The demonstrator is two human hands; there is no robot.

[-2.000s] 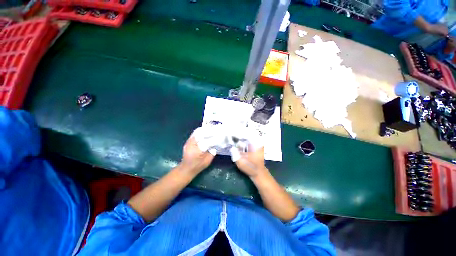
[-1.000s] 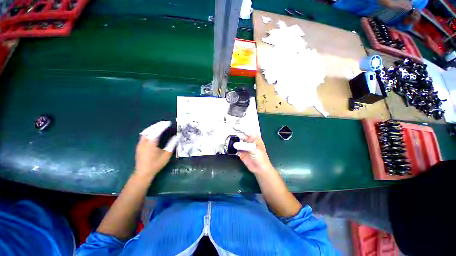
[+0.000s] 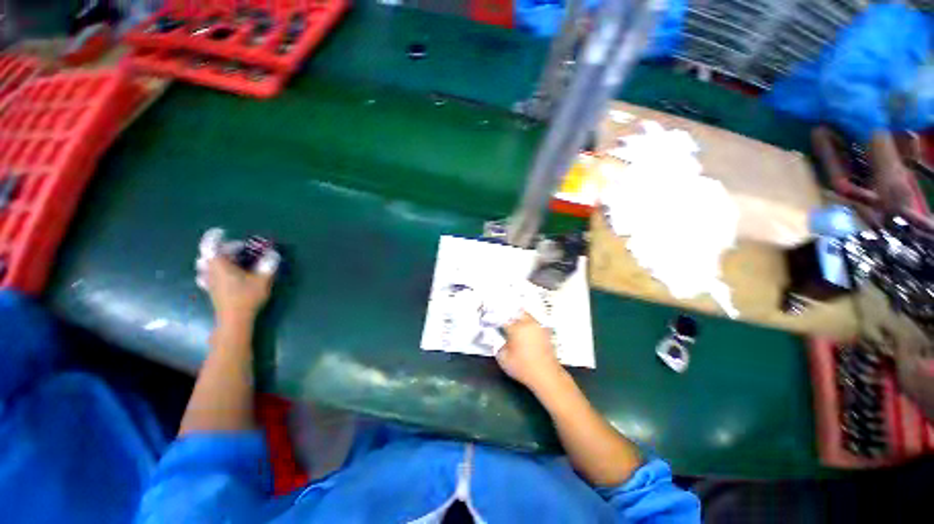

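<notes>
My left hand (image 3: 238, 278) is at the left over the green bench, its white-covered fingertips around a dark watch head (image 3: 254, 250). My right hand (image 3: 528, 346) is over the lower middle of the white paper sheet (image 3: 440, 328). Its fingertips merge with a blurred white patch, so I cannot tell whether they grip cloth. The sheet has dark smudges. A dark container (image 3: 558, 258) stands at its upper right. Right of the sheet, a piece with a shiny pale rim (image 3: 673, 353) lies against a dark piece (image 3: 684, 328).
A grey post (image 3: 568, 133) rises behind the sheet, beside an orange-yellow box (image 3: 579, 189). A white pile (image 3: 676, 215) lies on brown cardboard (image 3: 758, 184). Red trays (image 3: 51, 154) are at far left, another tray (image 3: 824, 409) at right. A black box (image 3: 809, 271) and shiny parts (image 3: 901, 261) are at right.
My left hand has moved left from beside the sheet to the watch head. My right hand no longer shows the dark watch head. Right of the sheet, two pieces now show instead of one. The view has shifted.
</notes>
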